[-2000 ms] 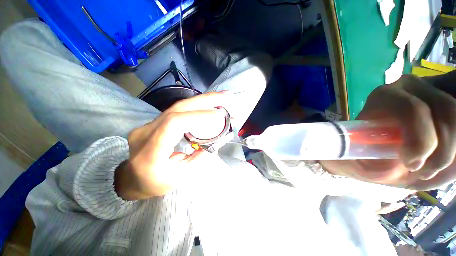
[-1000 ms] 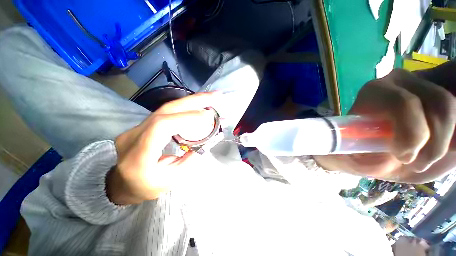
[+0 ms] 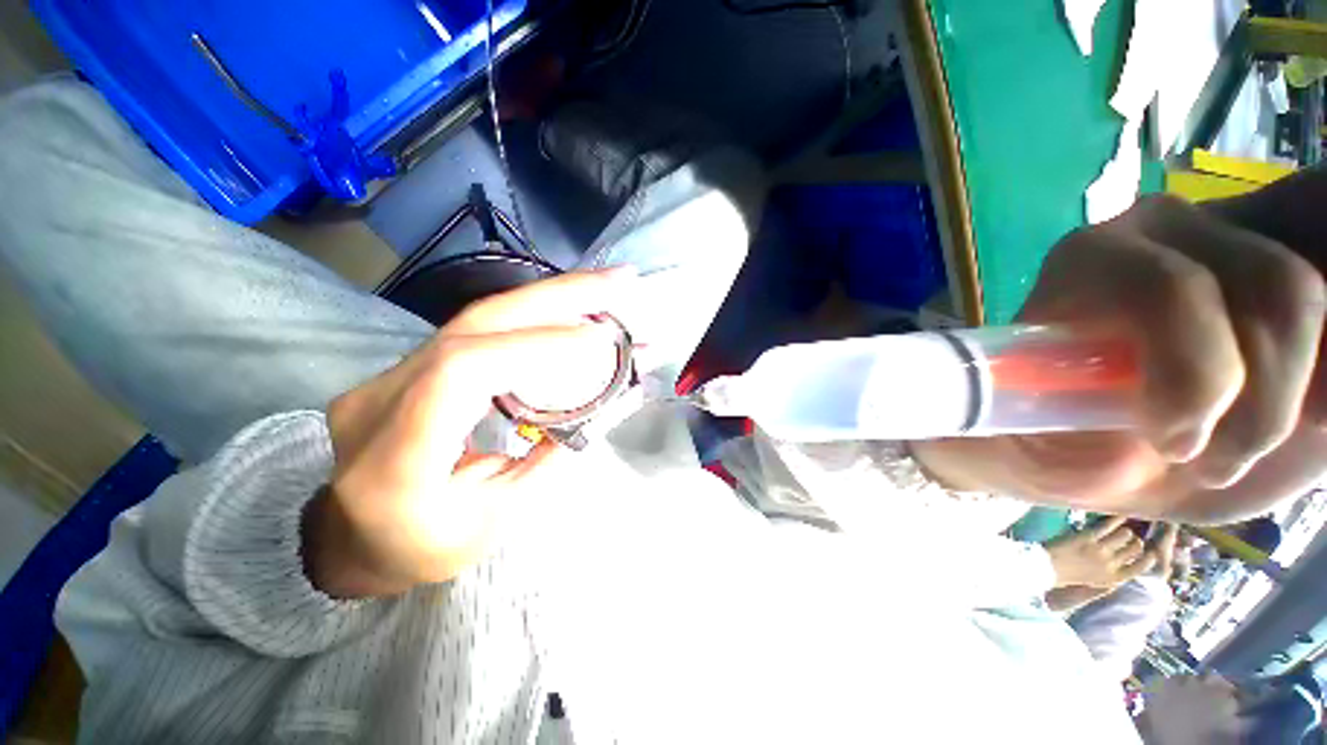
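My left hand (image 3: 422, 437) holds a round unit (image 3: 568, 381) with a shiny rim over my lap. A small orange-yellow spot shows at its lower edge. My right hand (image 3: 1164, 364) grips a large clear syringe (image 3: 859, 387) lying level, its tip towards the unit. A dark seal ring and an orange-red plunger show inside the barrel. A thin needle seems to run from the tip to the unit's edge; glare hides whether it touches.
A blue bin (image 3: 248, 189) with a blue-handled tool (image 3: 338, 143) on its rim is beyond my knee. The green bench (image 3: 1019, 146) holds torn white paper (image 3: 1164, 73) and yellow strips (image 3: 1215, 178). Another person's hands (image 3: 1099, 560) show at lower right.
Both hands, the unit and the syringe have shifted slightly left in the picture, as has the background. The syringe stays pointed at the unit. Another person's hands now show more clearly.
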